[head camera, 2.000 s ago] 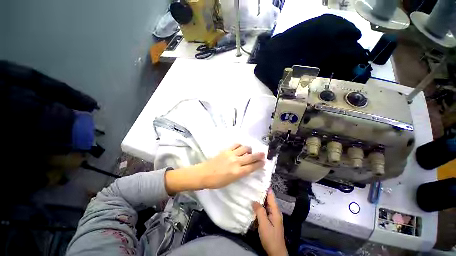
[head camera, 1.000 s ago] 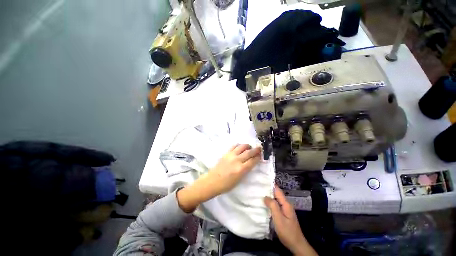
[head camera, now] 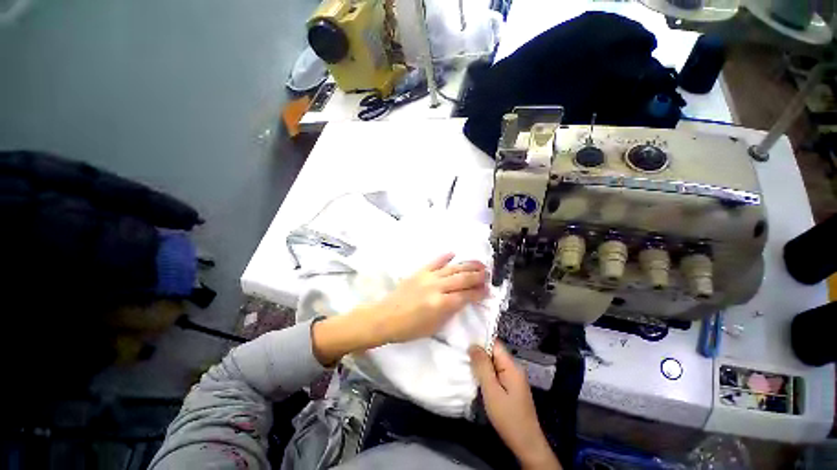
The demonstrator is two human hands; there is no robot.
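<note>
An off-white garment piece (head camera: 418, 358) lies bunched at the left of the overlock machine (head camera: 642, 211) and hangs over the table's front edge toward the lap. Its right edge runs up to the presser foot area (head camera: 507, 262). My left hand (head camera: 440, 298) lies on the cloth just left of the presser foot, fingers together, pressing it down. My right hand (head camera: 503, 386) pinches the cloth's edge between thumb and fingers, below the needle area. The needle itself is too small to make out.
A dark garment pile (head camera: 578, 78) lies behind the machine. A yellow sewing machine (head camera: 353, 41) and black scissors (head camera: 374, 106) are at the back left. Blue thread snips (head camera: 709, 335), a small ring (head camera: 671, 368), a parts tray (head camera: 760, 389) and black thread cones (head camera: 815, 332) are at the right.
The camera view has shifted and turned. The cloth's lower end by my right hand has drawn up somewhat toward the machine. Both hands keep their hold on the cloth.
</note>
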